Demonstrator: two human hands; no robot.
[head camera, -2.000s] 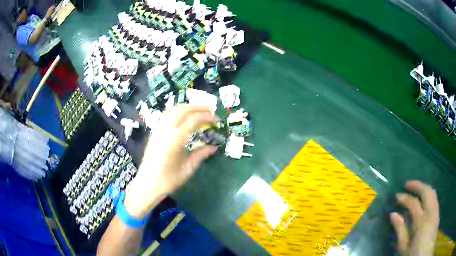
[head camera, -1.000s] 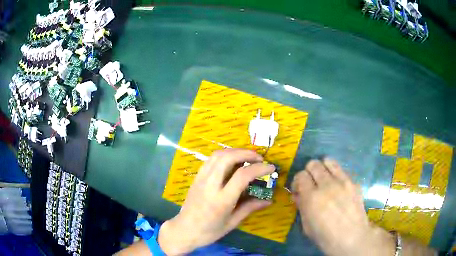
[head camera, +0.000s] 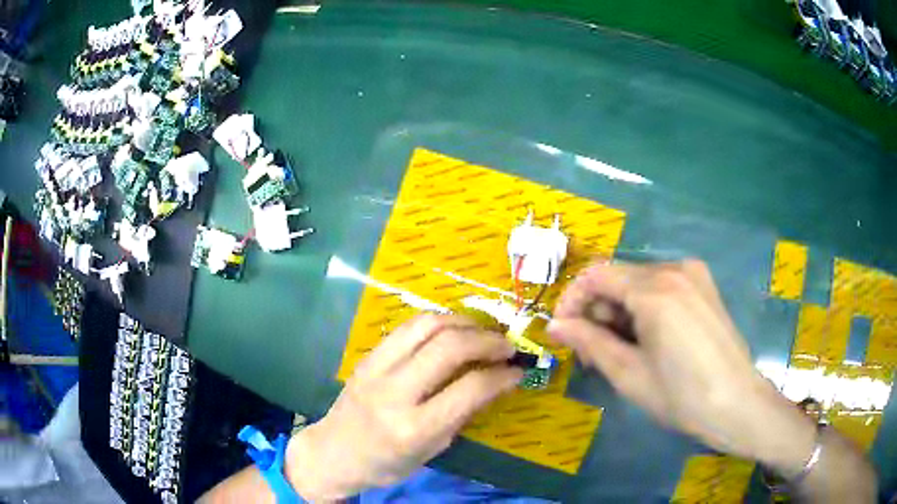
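A circuit board (head camera: 536, 371) with a yellow part on top lies over the large yellow tape sheet (head camera: 443, 212). My left hand (head camera: 423, 394) holds the board from the left with its fingertips. Red and dark lead wires join it to a white plug end (head camera: 538, 251), which lies on the sheet with its pins toward the far side. My right hand (head camera: 654, 345) is at the board's right, thumb and fingertips close together near its far edge; whether they pinch something is too small to tell.
Untaped units (head camera: 148, 128) lie piled at the left, with a few loose ones near the sheet. A cut yellow sheet (head camera: 811, 340) with gaps lies at the right. Taped units (head camera: 846, 44) stand on the green strip at the far right. Rowed parts (head camera: 148, 404) lie at the lower left.
The view has turned from the pile to the yellow sheet. My left hand has brought a unit from the pile onto the sheet. My right hand has moved up to the board.
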